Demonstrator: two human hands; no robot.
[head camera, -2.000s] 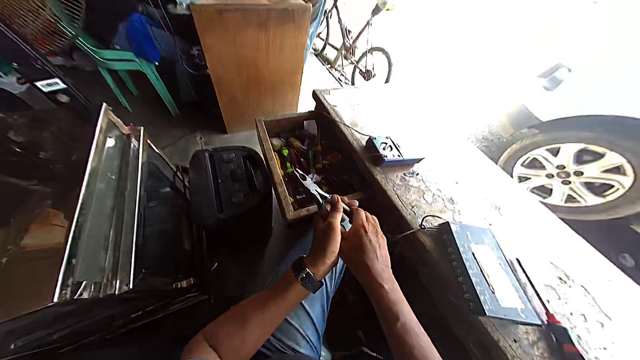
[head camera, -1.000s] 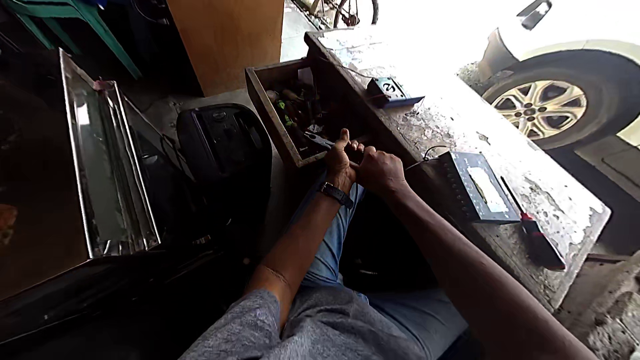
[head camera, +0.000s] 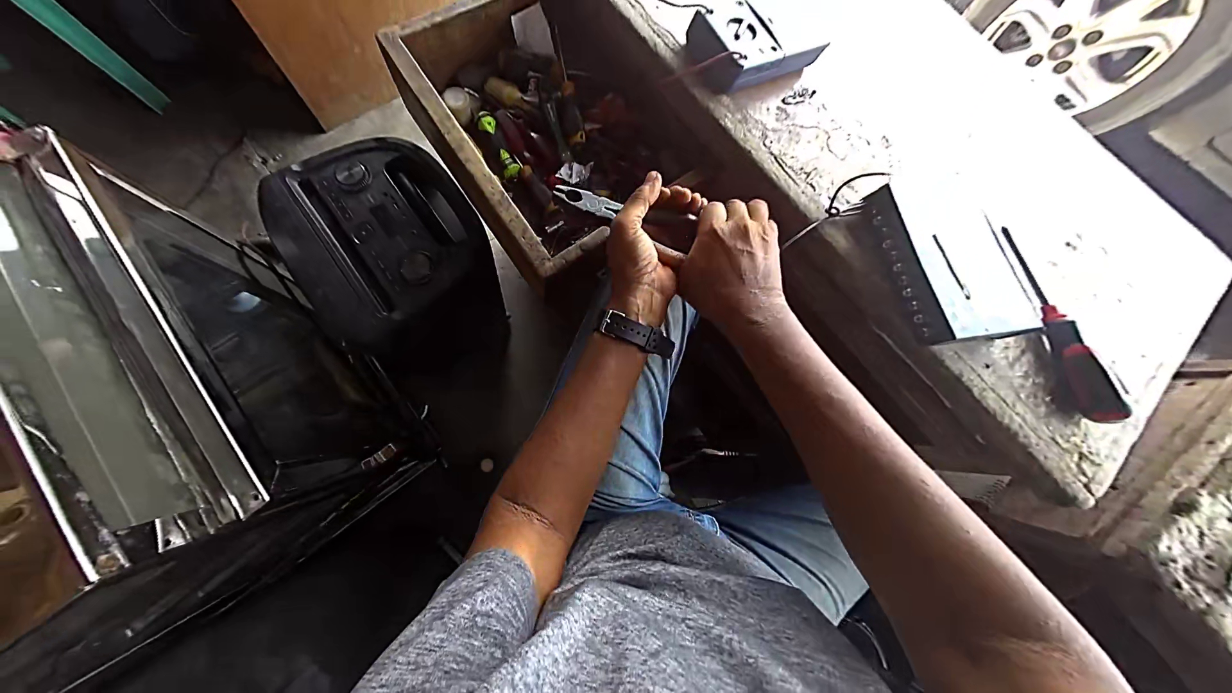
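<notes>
A pair of pliers with a bright metal head points up and left over the near corner of an open wooden drawer. Around its handles is my left hand, thumb up, a black watch strap on the wrist. My right hand is closed at the handle end, touching my left hand; its fingers hide part of the handles. Inside the drawer lie several hand tools, among them a screwdriver with a green and black handle.
The worn workbench at right bears a blue boxed device, a metal-cased unit and a red and black screwdriver. A black speaker stands left of the drawer. Glass panels in metal frames are at far left.
Both hands stay together on the pliers near the drawer's corner. The view has tilted downward, and more of my shirt and legs shows than two seconds ago.
</notes>
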